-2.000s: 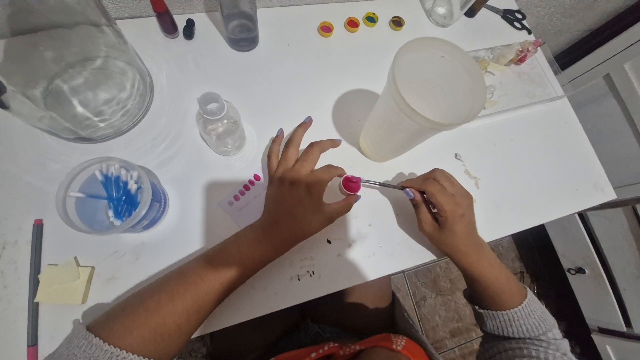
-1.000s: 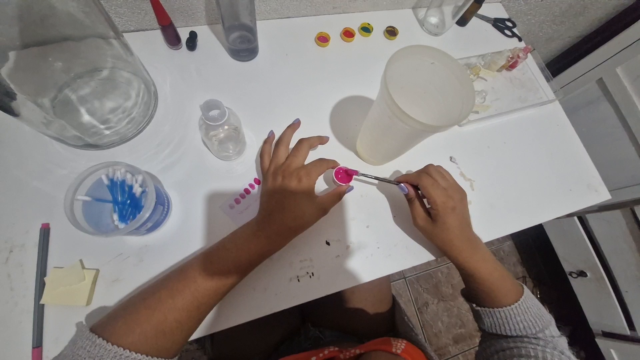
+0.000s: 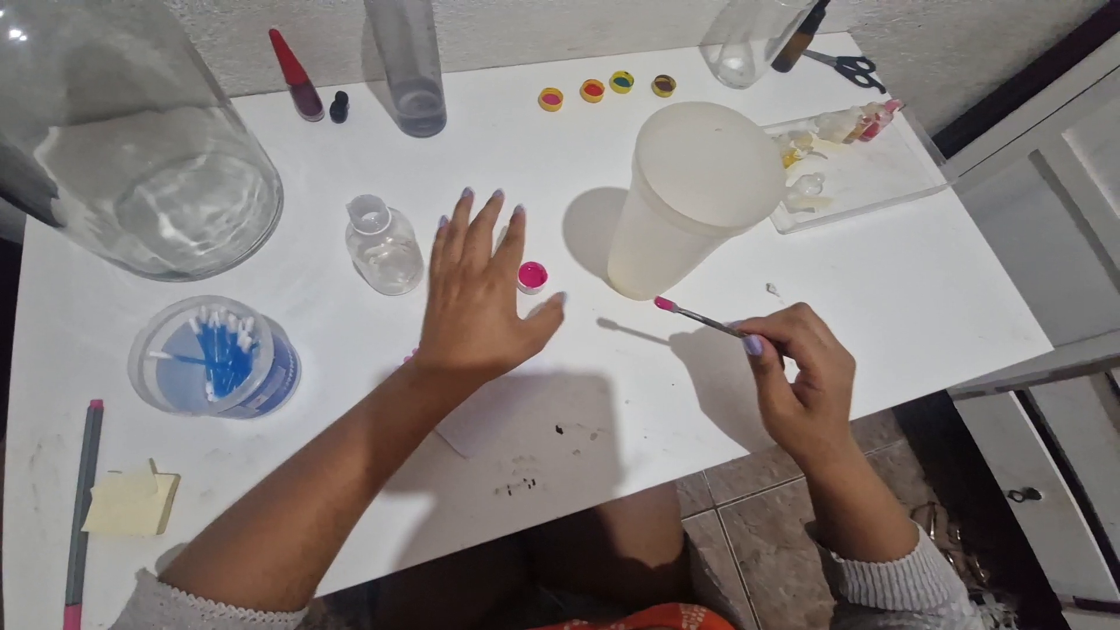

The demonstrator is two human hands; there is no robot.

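Note:
My left hand (image 3: 481, 293) is spread over the white table and holds nothing. Just right of its index finger a small white cap of pink paint (image 3: 532, 276) stands on the table. My right hand (image 3: 801, 376) holds a thin paintbrush (image 3: 710, 322) by its handle, its tip coated in pink and raised over the table. Under my left wrist and forearm lies a slip of paper (image 3: 464, 429), mostly hidden. Its row of pink marks is almost wholly covered. A frosted plastic container (image 3: 691, 201) stands between the hands, farther back.
A tub of cotton swabs (image 3: 273, 376), a small clear bottle (image 3: 385, 249) and a large glass jar (image 3: 175, 201) stand left. Yellow sticky notes (image 3: 131, 503) lie beside a felt-tip pen (image 3: 86, 507). Several paint caps (image 3: 592, 90) line the back; a clear tray (image 3: 866, 192) and scissors (image 3: 853, 70) are at right.
My left hand has let go of the paint cap, which now stands on the table, and its fingers have spread. The brush tip has come out of the cap and moved away to the right.

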